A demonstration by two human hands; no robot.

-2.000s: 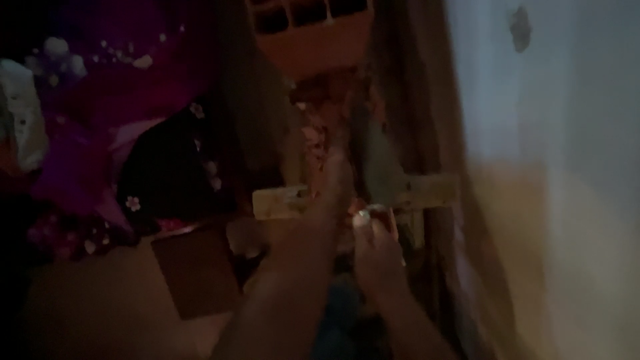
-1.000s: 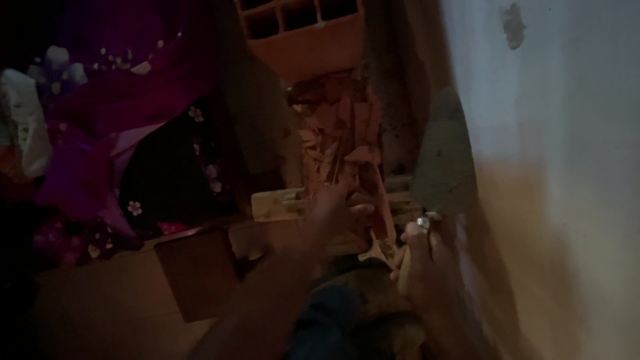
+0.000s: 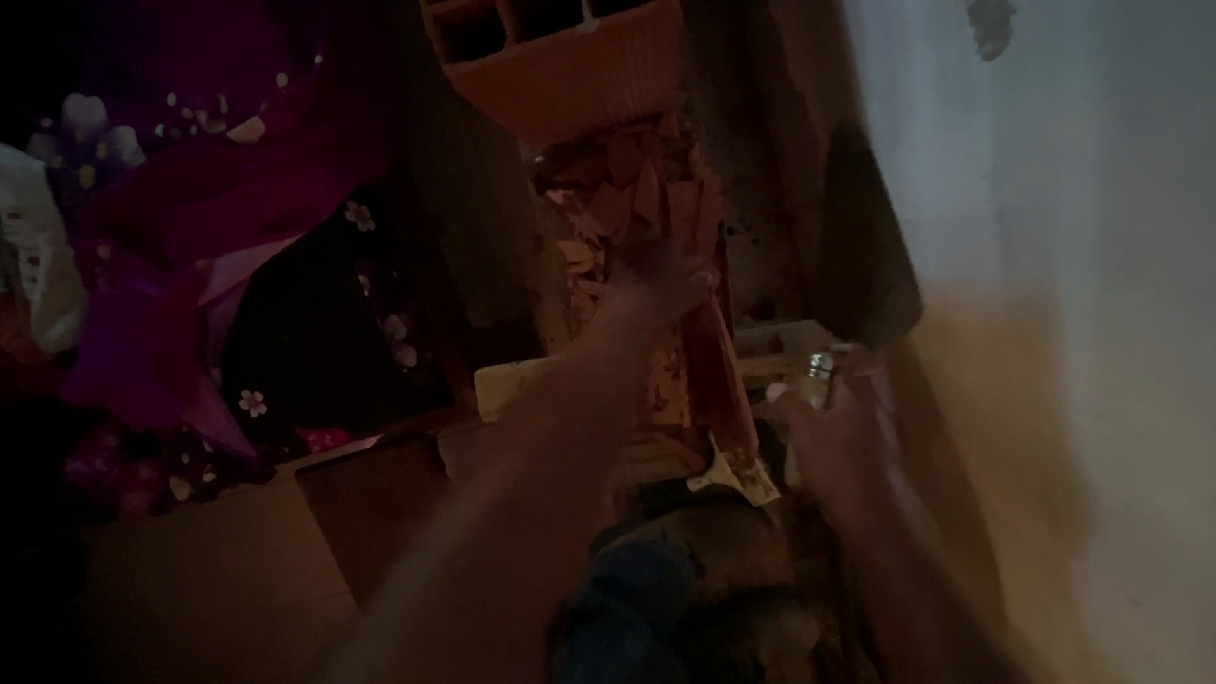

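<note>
Broken terracotta brick pieces [image 3: 608, 204] lie in a narrow strip on the wall top, in dim light. My left hand [image 3: 660, 266] reaches over them and touches or nearly touches them; blur hides whether its fingers grip a piece. My right hand [image 3: 836, 432] is closed around the handle of a trowel [image 3: 866, 252], whose dark blade points away from me beside the pale wall. A long brick shard [image 3: 712, 375] lies between my forearms, with its near end by a pale, jagged piece [image 3: 736, 475].
A hollow clay brick [image 3: 570, 71] stands beyond the fragments. A wooden piece [image 3: 508, 388] juts out left of my left forearm. Purple and black floral cloth [image 3: 237, 180] lies at the left. A pale wall [image 3: 1064, 380] rises close on the right.
My left hand has moved forward over the brick pieces. My right hand and the trowel have moved right, from beside the fragments to near the pale wall.
</note>
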